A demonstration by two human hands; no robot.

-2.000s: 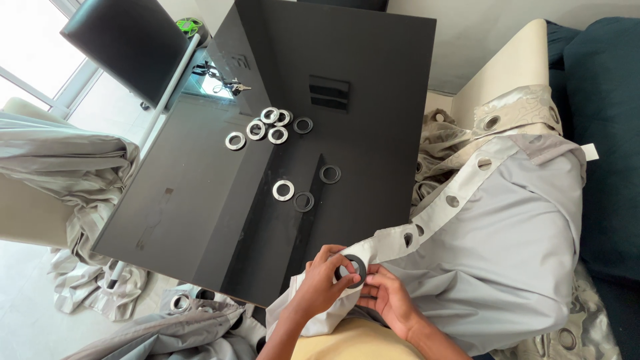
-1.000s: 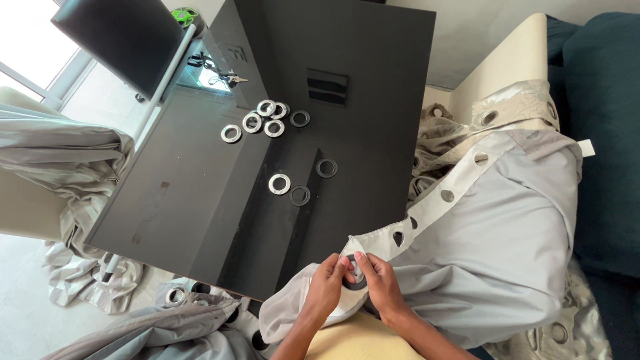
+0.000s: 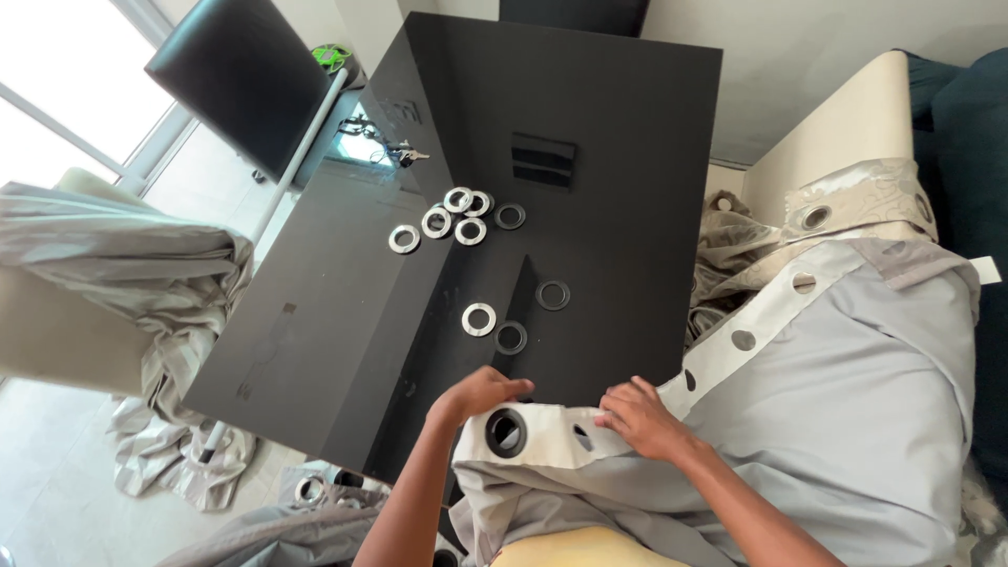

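The pale header band (image 3: 728, 362) of a grey curtain runs from the right down to the table's near edge. My left hand (image 3: 480, 394) holds the band's top edge at its left end, just above a dark grommet ring (image 3: 505, 432) seated in the cloth. Farther right, my right hand (image 3: 639, 417) pinches the same band beside a cut hole (image 3: 583, 436) without a ring. More bare holes follow along the band. On the glossy black table (image 3: 622, 236) lie several silver grommet rings (image 3: 470, 231), one apart (image 3: 479, 320), and dark rings (image 3: 553, 295).
Keys (image 3: 409, 154) lie toward the table's far left side. A black chair (image 3: 240, 83) stands beyond. Another grey curtain (image 3: 118, 244) hangs over a beige chair at left, near a white pole (image 3: 303, 150). A patterned curtain (image 3: 858, 201) drapes over a beige chair at right.
My hands, together at the dark ring in both earlier frames, have moved apart along the band. The ring now shows uncovered in the cloth. The loose rings on the table lie as before.
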